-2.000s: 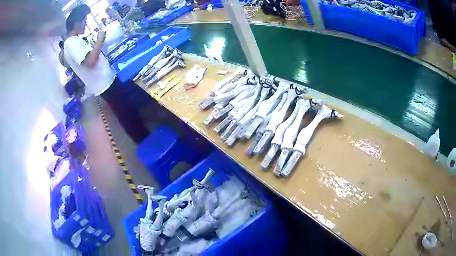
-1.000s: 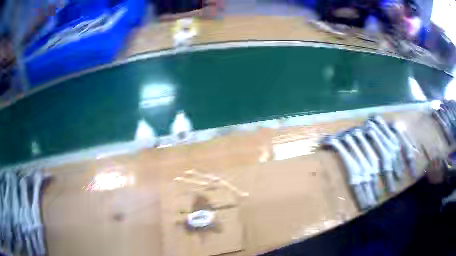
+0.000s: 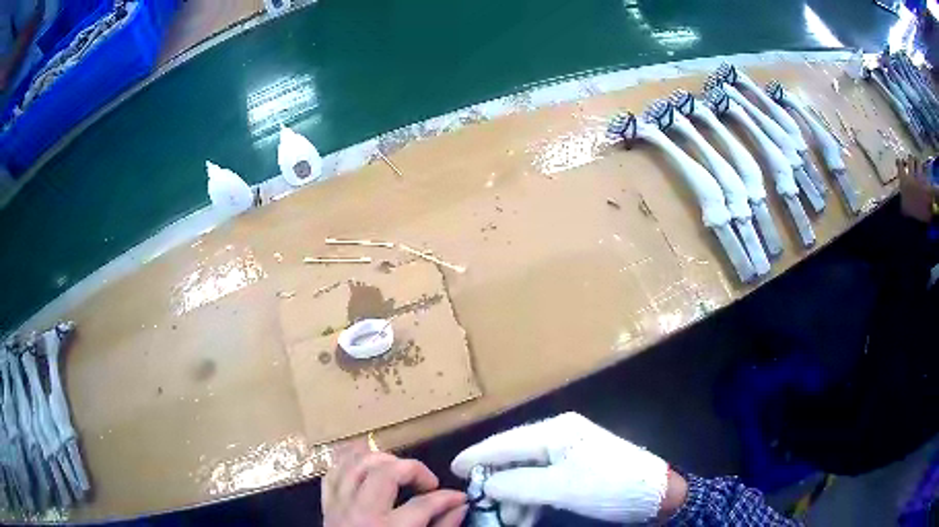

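Note:
My right hand (image 3: 577, 468), in a white knitted glove, is at the bottom centre just off the bench edge. It grips the foot end of a white moulded leg (image 3: 481, 501) with thin dark bands. The rest of the leg is cut off by the picture's edge. My bare left hand (image 3: 386, 494) is beside it, fingertips pinched together at the dark bands. Whether it holds the leg or something thin cannot be told. A small white dish (image 3: 367, 339) sits on a stained cardboard mat (image 3: 432, 376). Pale sticks (image 3: 359, 243) lie behind the mat.
White legs (image 3: 710, 175) lie in a group at the right, and more legs (image 3: 41, 412) at the far left. Two white squeeze bottles (image 3: 300, 156) stand at the green belt's (image 3: 432, 62) edge. A blue crate (image 3: 82, 82) is at upper left. Another person's hand (image 3: 914, 188) is at far right.
The view has swung from the crowded left leg group and blue crates to the dish and mat. Both my hands and the held leg have come into view at the bottom.

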